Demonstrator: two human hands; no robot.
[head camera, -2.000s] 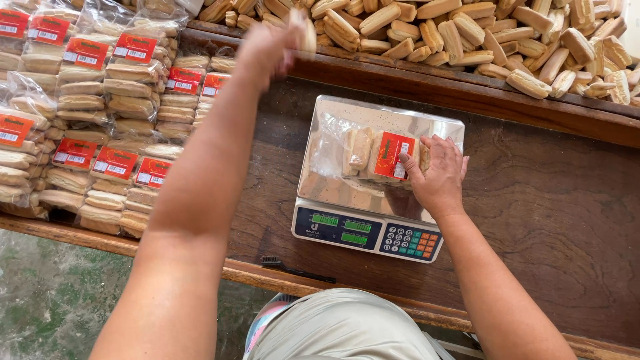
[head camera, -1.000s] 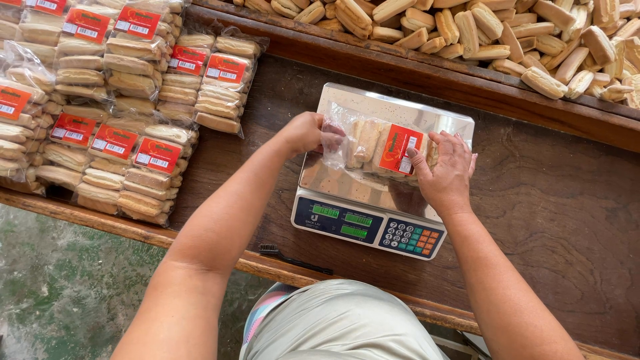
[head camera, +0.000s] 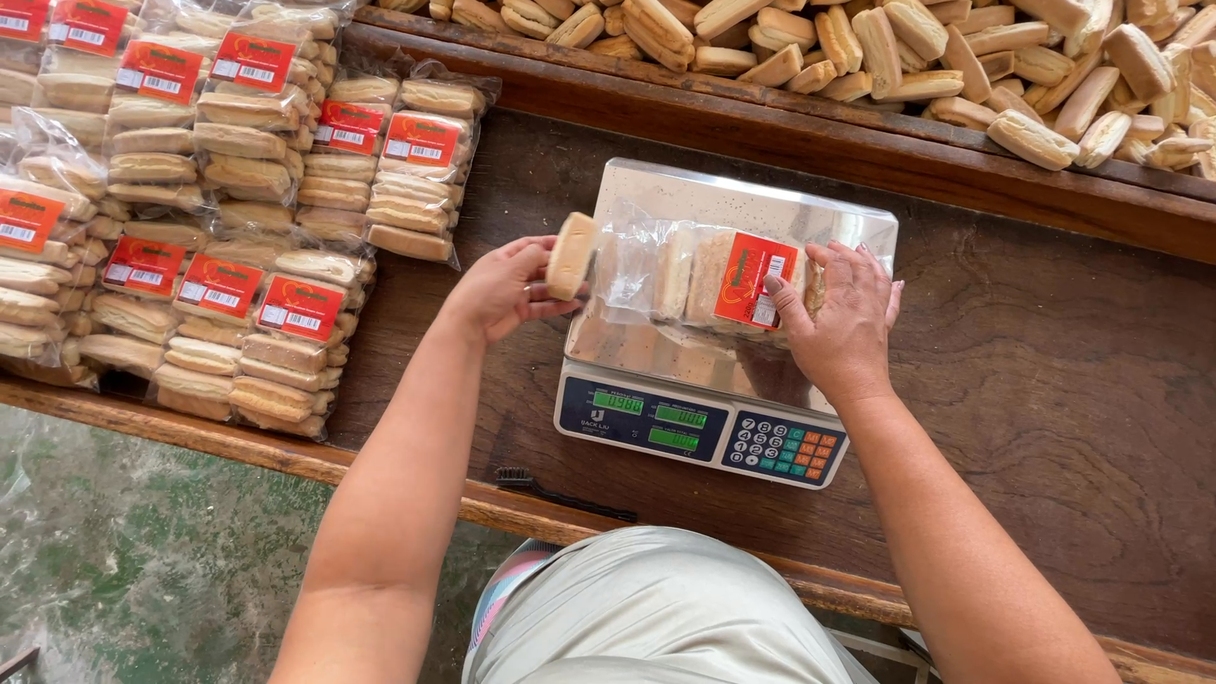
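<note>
A clear plastic bag of biscuits (head camera: 692, 275) with a red label lies on its side on the steel pan of a digital scale (head camera: 655, 356). Its loose end points left. My right hand (head camera: 841, 318) rests over the bag's right end, the thumb on the label. Just left of the bag, my left hand (head camera: 513, 290) holds one finger-shaped biscuit (head camera: 572, 256) upright between thumb and fingers. Green digits glow on the scale's displays, above a keypad at the lower right.
Filled, labelled biscuit bags (head camera: 256, 142) stand in rows on the left of the wooden table (head camera: 1045, 399). Loose biscuits (head camera: 874, 57) are heaped behind a wooden ledge (head camera: 760, 114) along the far side. A small black brush (head camera: 560, 494) lies near the front edge.
Two seconds ago my left hand was up near the heap; one second ago it was at the bag's left end. Now it is a little left of the bag, a biscuit in it. My right hand stays on the bag.
</note>
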